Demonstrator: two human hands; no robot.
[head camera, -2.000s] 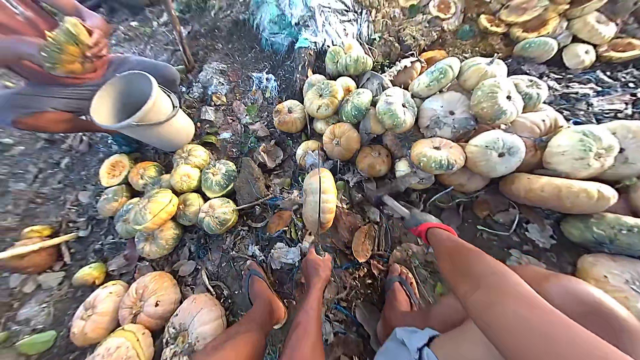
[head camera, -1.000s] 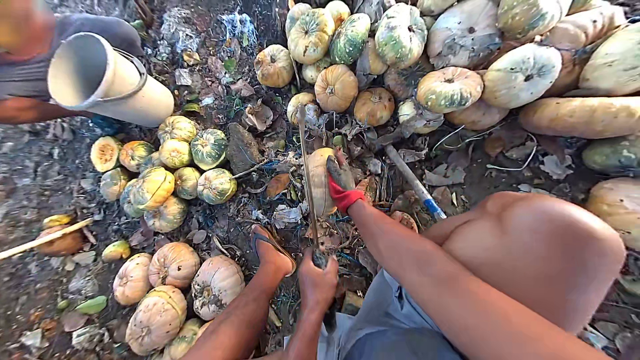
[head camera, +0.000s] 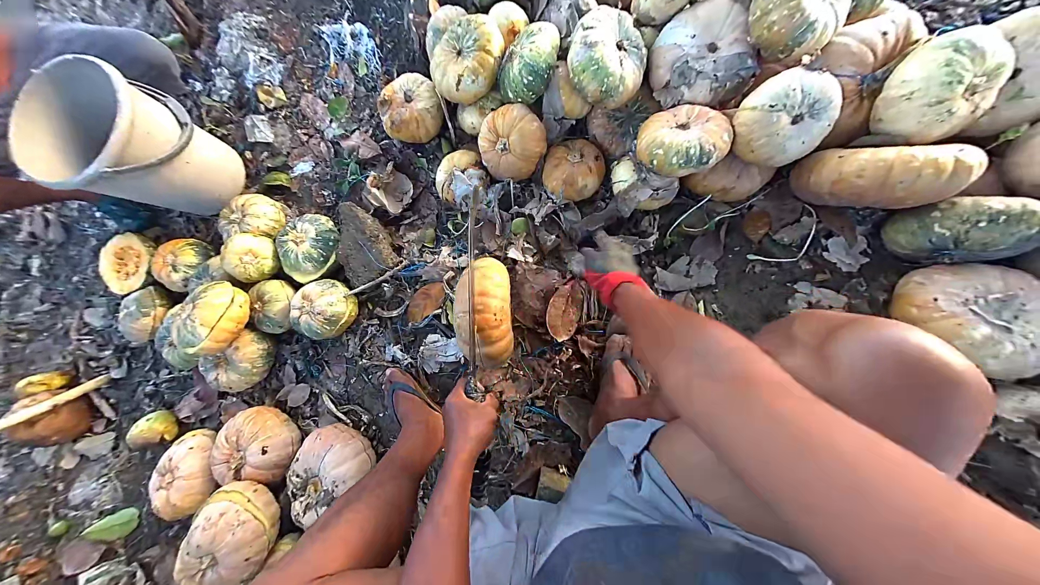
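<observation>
My left hand (head camera: 471, 418) is closed around the dark handle of a long-bladed knife (head camera: 473, 244). Its thin blade points away from me and lies in line with the left part of a yellow-orange pumpkin (head camera: 492, 313), which stands on its side between my feet. Whether the blade has cut in cannot be told. My right hand (head camera: 609, 262), in a greyish work glove with a red cuff, is blurred and reaches out low over the leaf litter, to the right of the pumpkin and apart from it. What its fingers hold, if anything, is unclear.
Small green-and-yellow pumpkins (head camera: 252, 258) sit in a group at left, paler ones (head camera: 256, 445) nearer me. A large heap of pumpkins (head camera: 786, 118) spans the back right. A pale bucket (head camera: 175, 158) tilts at upper left beside another person. A light stick (head camera: 53, 400) lies far left.
My right hand was on the pumpkin a second ago and is now off it, to the right. The knife blade, then left of the pumpkin, now lines up with it. A tool with a blue-banded handle lay at right.
</observation>
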